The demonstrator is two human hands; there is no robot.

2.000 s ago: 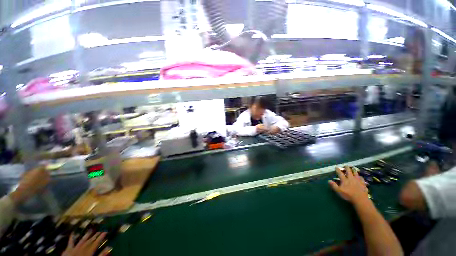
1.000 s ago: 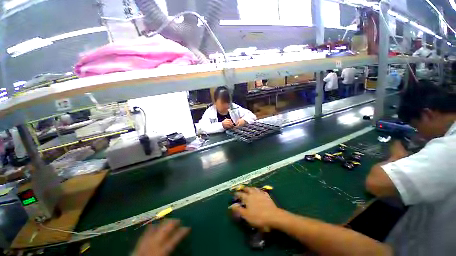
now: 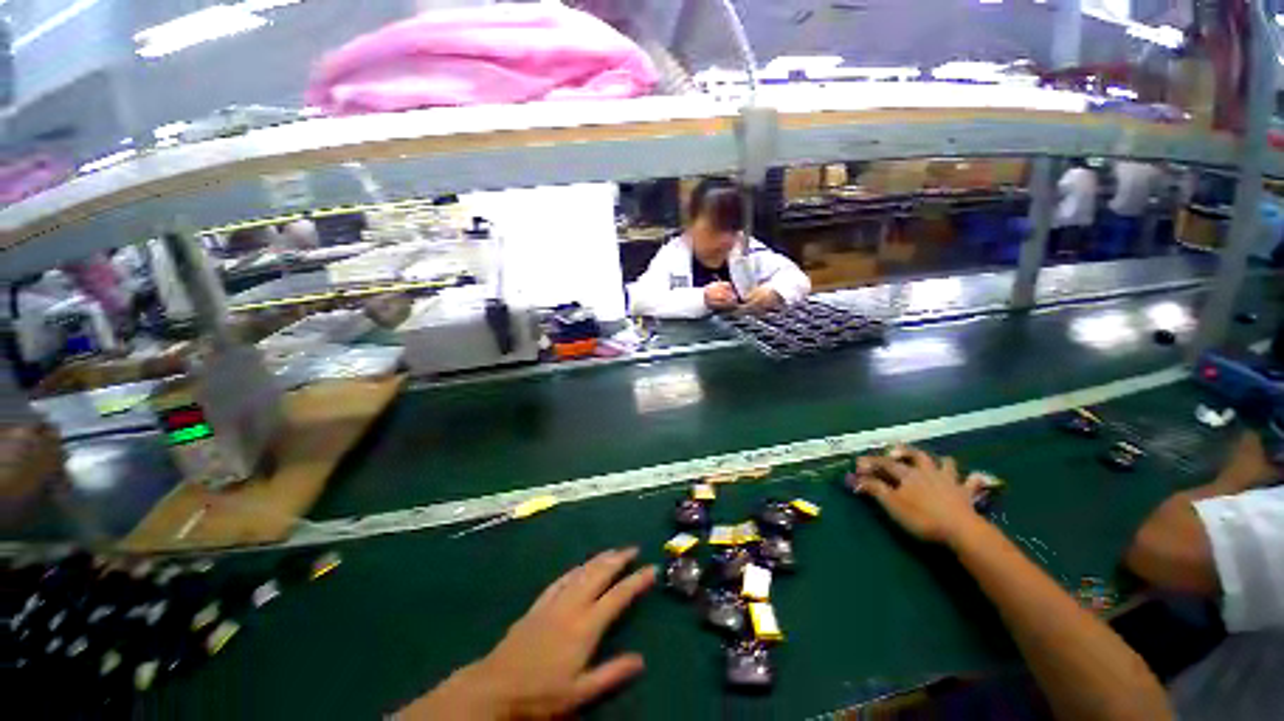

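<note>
Several small black units with yellow and white tabs [image 3: 727, 609] lie in a loose cluster on the green work surface [image 3: 408, 620] in front of me. My left hand [image 3: 556, 641] is just left of this cluster, fingers spread, holding nothing. My right hand [image 3: 922, 496] is right of the cluster near the white strip, palm down, with its fingers over dark units on the surface. Parts of those units show at its fingertips; whether it grips them is hard to tell.
A dense pile of units [image 3: 99, 627] lies at the far left, below a wooden board [image 3: 331, 444] with a power supply [image 3: 218, 423]. A white strip [image 3: 634, 486] crosses the surface. A coworker's arm [image 3: 1211, 528] is at right. Opposite, a person [image 3: 718, 268] sits behind a black tray [image 3: 803, 327].
The view has turned back left. A cluster of units now lies between my hands. My right hand has moved from the near units to others farther right; my left is beside the cluster.
</note>
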